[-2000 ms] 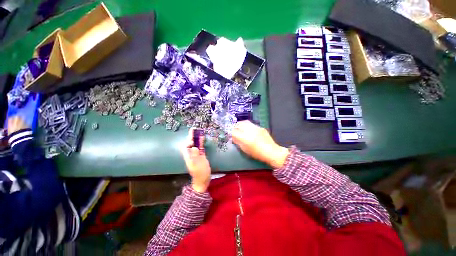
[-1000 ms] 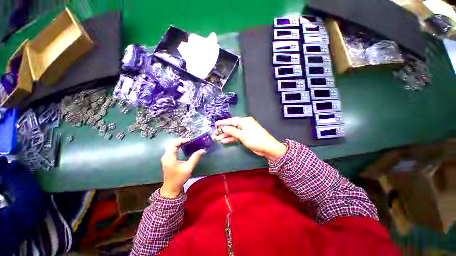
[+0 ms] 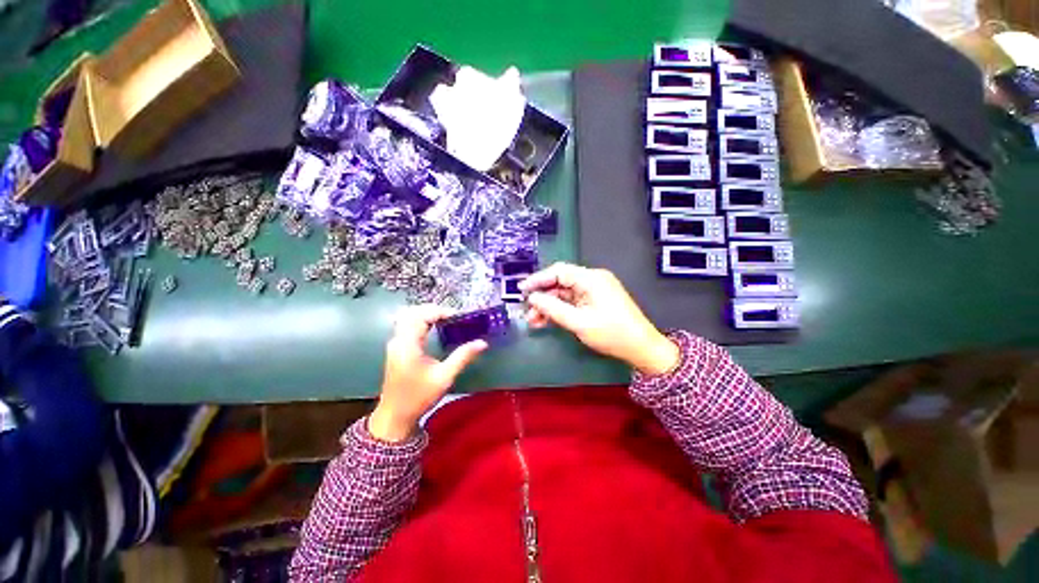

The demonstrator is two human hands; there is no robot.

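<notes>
My left hand (image 3: 412, 362) holds a dark purple-black screen module (image 3: 473, 328) between thumb and fingers, low over the bench's front edge. My right hand (image 3: 592, 313) is just right of it, thumb and fingertips pinched together; whether something small is between them cannot be told. Another dark part (image 3: 516, 273) lies just beyond my right fingertips. The heap of bagged modules (image 3: 393, 188) and the loose pile of keypads (image 3: 376, 264) lie beyond my left hand.
Silver devices (image 3: 692, 200) lie in two columns on a black foam mat (image 3: 615, 194). A black tool tray (image 3: 550, 142) holds a white cloth (image 3: 479, 117). Silver-grey frames (image 3: 97, 279) lie at left. Cardboard boxes stand left (image 3: 163, 80) and right (image 3: 803, 125). Another person's dark sleeve (image 3: 46, 399) is at far left.
My left hand now holds the module flatter, its face showing, compared with the first frame. My right hand stays close beside it. The view has shifted sideways between frames.
</notes>
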